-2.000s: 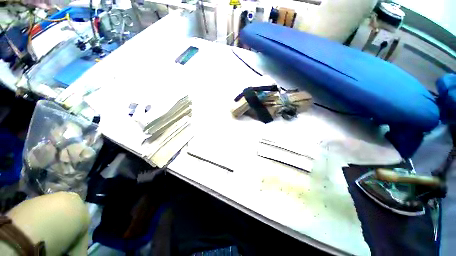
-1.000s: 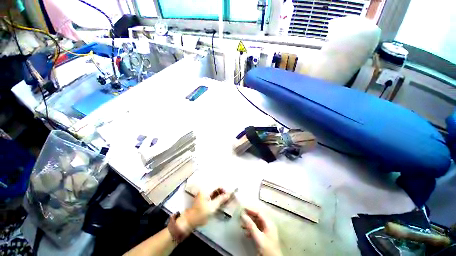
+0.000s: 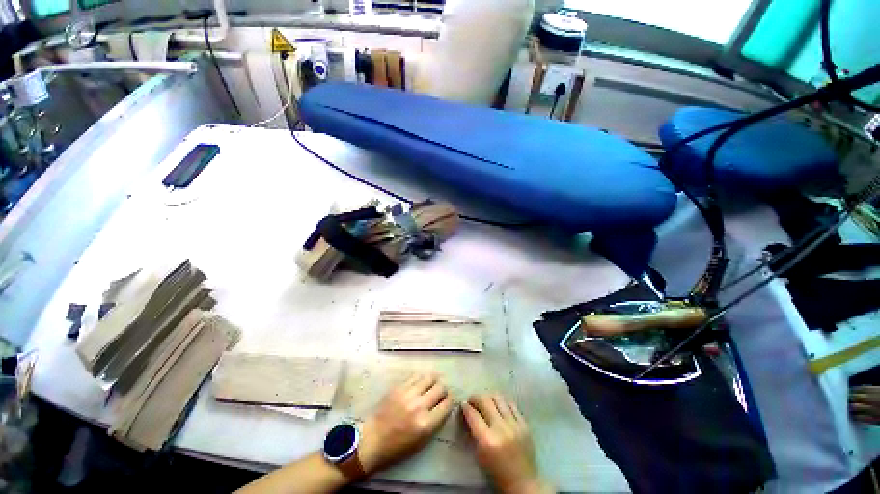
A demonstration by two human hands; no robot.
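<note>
My left hand (image 3: 415,417), with a watch on the wrist, and my right hand (image 3: 497,439) rest side by side low on the table, fingers curled down and fingertips close together. Whether a piece is under or between them cannot be told. A flat beige fabric piece (image 3: 275,379) lies left of my left hand, with a paler edge below it. Narrow pressed pieces (image 3: 429,335) with dark edge lines lie just beyond my hands. Fanned stacks of cut pieces (image 3: 172,379) lie at the left.
The iron (image 3: 642,338) rests on a black cloth (image 3: 632,434) at right, its hose and cord hanging above. A tied bundle (image 3: 381,236) lies behind the pressed pieces. A blue padded arm (image 3: 482,154) spans the back. A phone (image 3: 193,166) lies far left.
The view has swung right. My hands, absent two seconds ago and raised over a narrow piece one second ago, are now down on the table. A wide beige piece now shows beside the stacks.
</note>
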